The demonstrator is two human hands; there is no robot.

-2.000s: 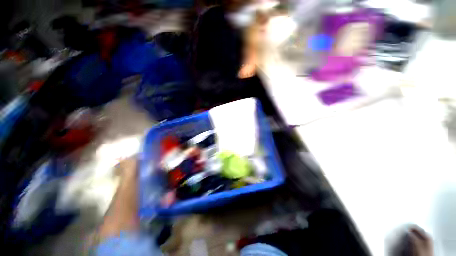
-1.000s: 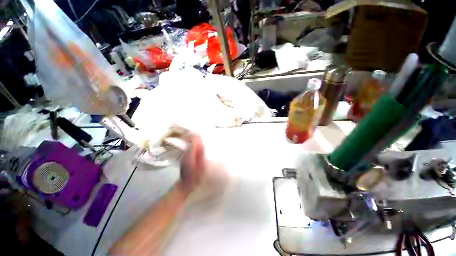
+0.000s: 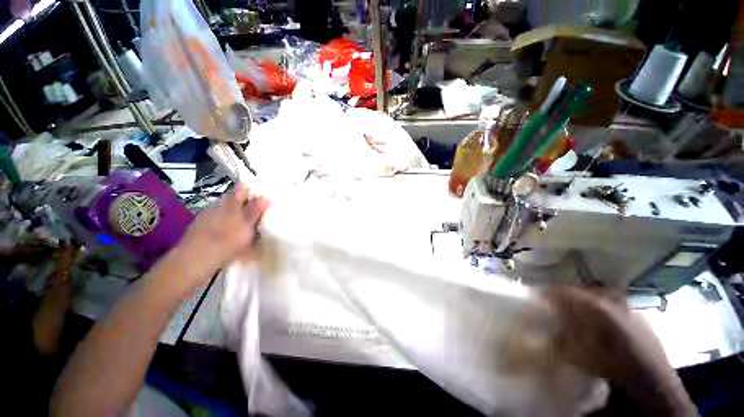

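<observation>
My left hand [image 3: 236, 220] is closed on one end of a long pale cloth piece [image 3: 391, 297] at the left of the table. My right hand [image 3: 591, 334] is blurred at the lower right, over the other end of the cloth, and appears to grip it. The cloth stretches between both hands and hangs over the front table edge. The grey-white sewing machine [image 3: 620, 216] stands behind my right hand. Its needle end [image 3: 489, 236] is behind the cloth. A bright heap of white cloth [image 3: 322, 138] lies at the back of the table.
A purple fan or speaker [image 3: 135, 213] stands at the left. A bottle with amber liquid [image 3: 473, 156] and a green column [image 3: 534, 138] stand by the machine head. A plastic bag [image 3: 183, 73] hangs at the back left. Another person's arm [image 3: 53, 301] shows at the far left.
My left hand has moved left and taken hold of the cloth. My right hand has come into view at the lower right. The pale cloth now stretches across the front of the machine.
</observation>
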